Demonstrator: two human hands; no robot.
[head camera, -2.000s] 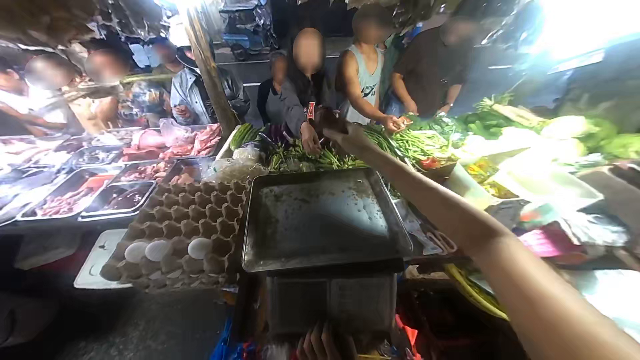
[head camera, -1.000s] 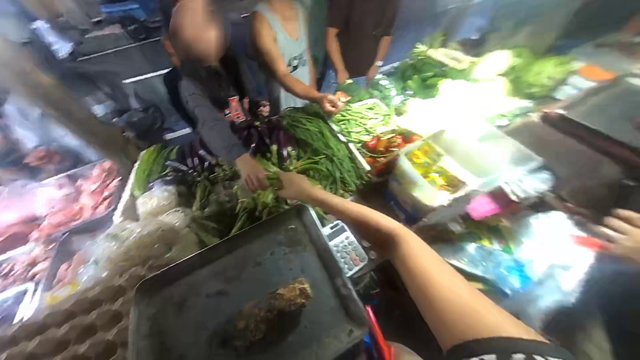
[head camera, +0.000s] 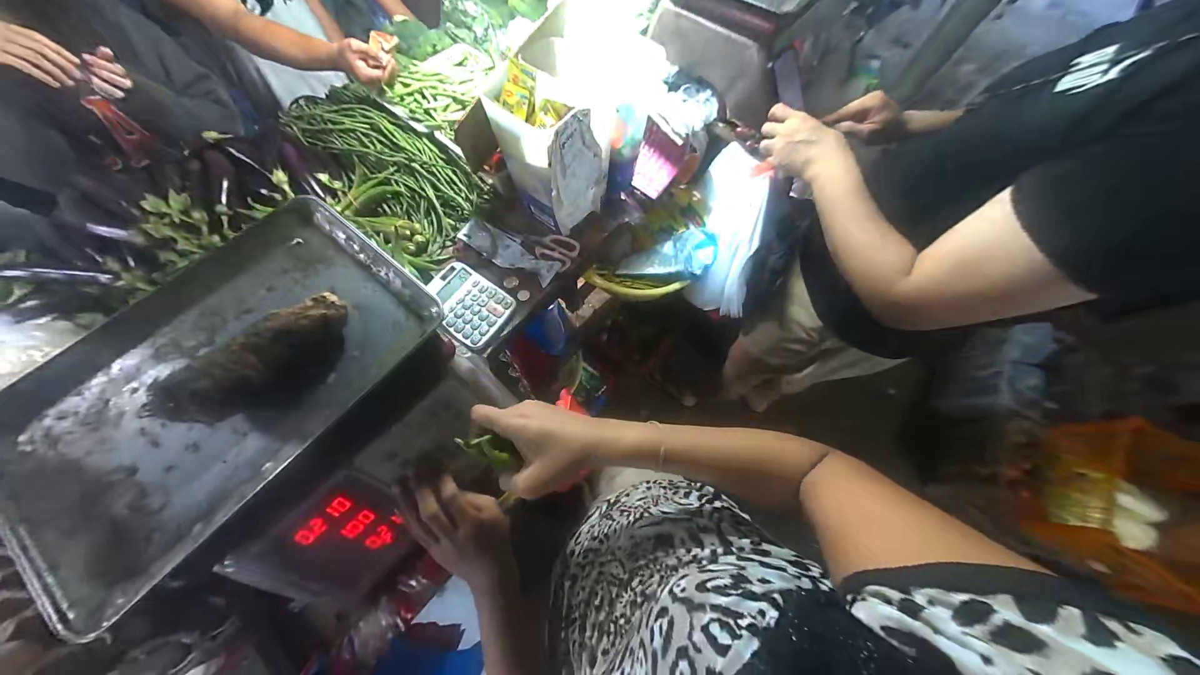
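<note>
My right hand (head camera: 548, 445) holds a small bunch of green vegetable stems (head camera: 492, 452) in front of my body. Just below and left of it, my left hand (head camera: 459, 525) is at the keypad side of the digital scale (head camera: 319, 539), whose red display is lit; its fingers lie in shadow. On top of the scale is a worn metal tray (head camera: 122, 375), tilted in view, with a dark, rough, elongated root or tuber (head camera: 267, 352) on it. A white calculator (head camera: 472, 307) lies beside the tray's right corner.
Long green beans (head camera: 394, 159), eggplants (head camera: 220, 173) and leafy vegetables lie beyond the tray. Scissors (head camera: 558, 248) and coins are near the calculator. Past them stand an open carton (head camera: 548, 141) and white plastic bags (head camera: 736, 225). A co-worker (head camera: 994, 197) stands at the right; customers' hands (head camera: 366, 61) are across the stall.
My right hand has come back from the vegetables, where it met a customer's hand, to near my body. The dark root was not on the tray two seconds ago. The view has swung right.
</note>
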